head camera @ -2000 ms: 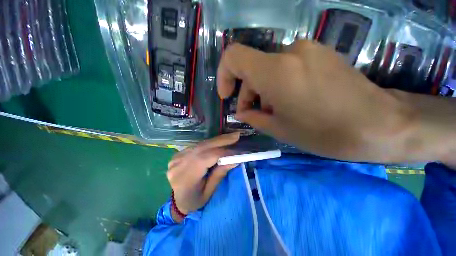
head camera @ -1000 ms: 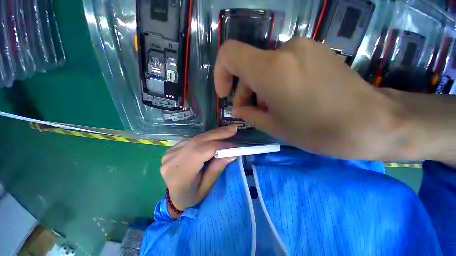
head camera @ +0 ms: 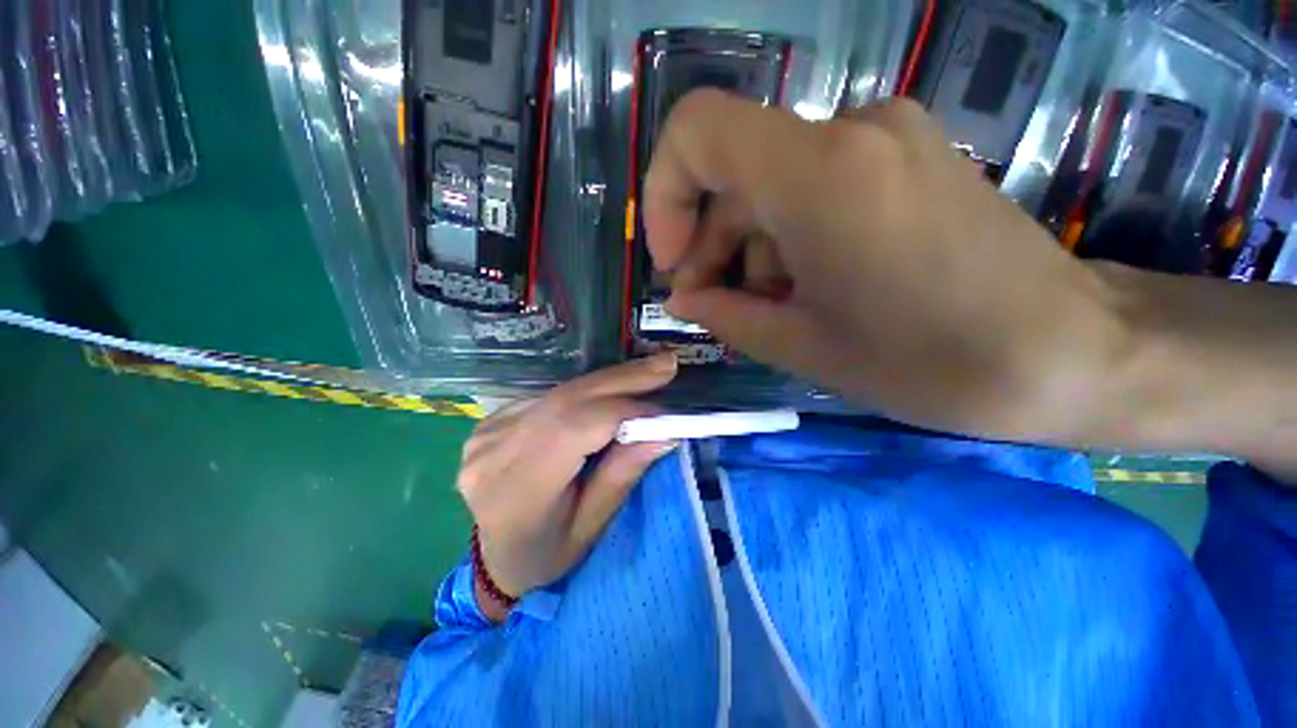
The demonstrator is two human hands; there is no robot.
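Observation:
My left hand (head camera: 548, 477) holds a folded white label strip (head camera: 708, 425) between thumb and fingers, its fingertips at the tray's near edge. My right hand (head camera: 854, 263) is over an open-backed phone (head camera: 711, 60) with red side edges, thumb and forefinger close together at its lower part. A white label (head camera: 671, 320) shows on the phone's lower end beside my right thumb. Whether the fingertips still grip something is hidden. The phone lies in a clear blister tray (head camera: 590, 285). Another open phone (head camera: 477, 157) lies in the pocket to its left, with silvery patches and no white label seen.
More open phones (head camera: 991, 78) lie in tray pockets at the upper right. A stack of clear ridged trays (head camera: 86, 114) stands at the upper left on the green bench (head camera: 249, 270). The bench edge curves below the tray. Yellow-black tape (head camera: 285, 384) runs along there.
My right fingertips have shifted slightly up and right over the phone, and a white label now shows at its lower end. My left hand still holds the strip.

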